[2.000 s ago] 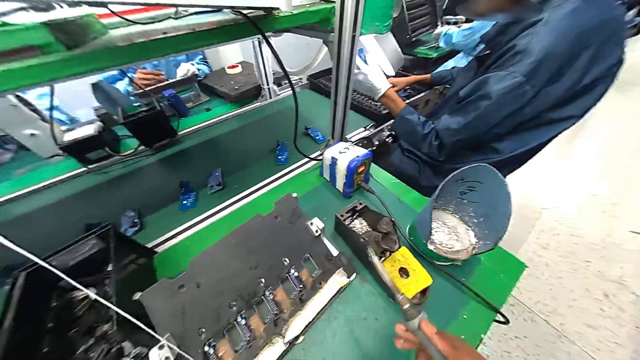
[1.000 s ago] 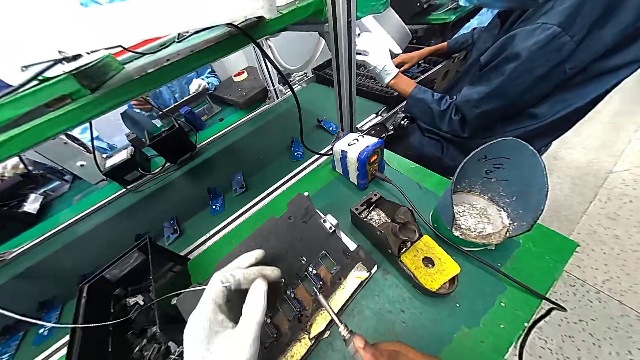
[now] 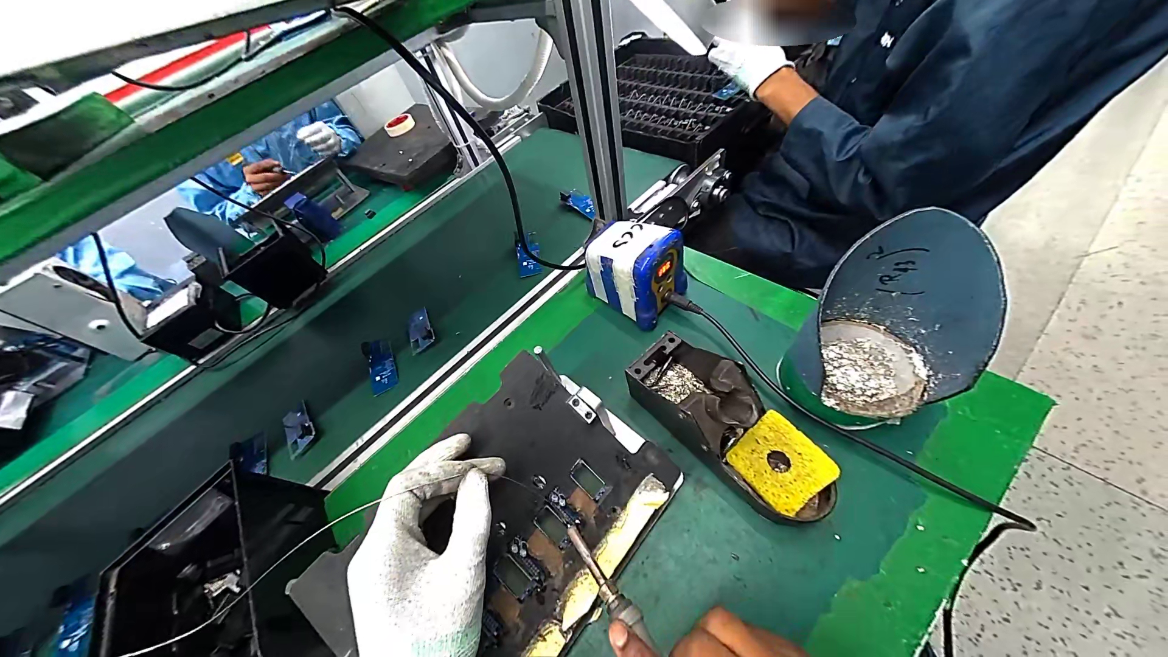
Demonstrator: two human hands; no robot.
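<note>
My left hand [image 3: 424,557], in a white glove, pinches a thin solder wire [image 3: 306,540] between thumb and forefinger above a black fixture plate [image 3: 511,411]. Small circuit boards [image 3: 520,568] with components sit in the plate's openings. My right hand [image 3: 703,639], bare and partly cut off by the lower edge, holds a soldering iron [image 3: 607,584]. Its tip is at a board on the plate, and the wire's end runs toward that board; whether they touch is unclear. Right of the plate stands an iron stand with a yellow sponge [image 3: 783,464].
Behind the plate is a blue soldering station [image 3: 637,272], its cable [image 3: 876,449] crossing the mat. A cut-open container [image 3: 912,301] of solder waste stands right. A black bin [image 3: 173,557] is at lower left. Small blue boards [image 3: 381,367] lie along the channel. Co-workers sit beyond, one at a black tray [image 3: 675,91].
My gloved left hand, absent two seconds ago, has come in over the plate with the wire. The iron has moved from beside the sponge stand to the boards.
</note>
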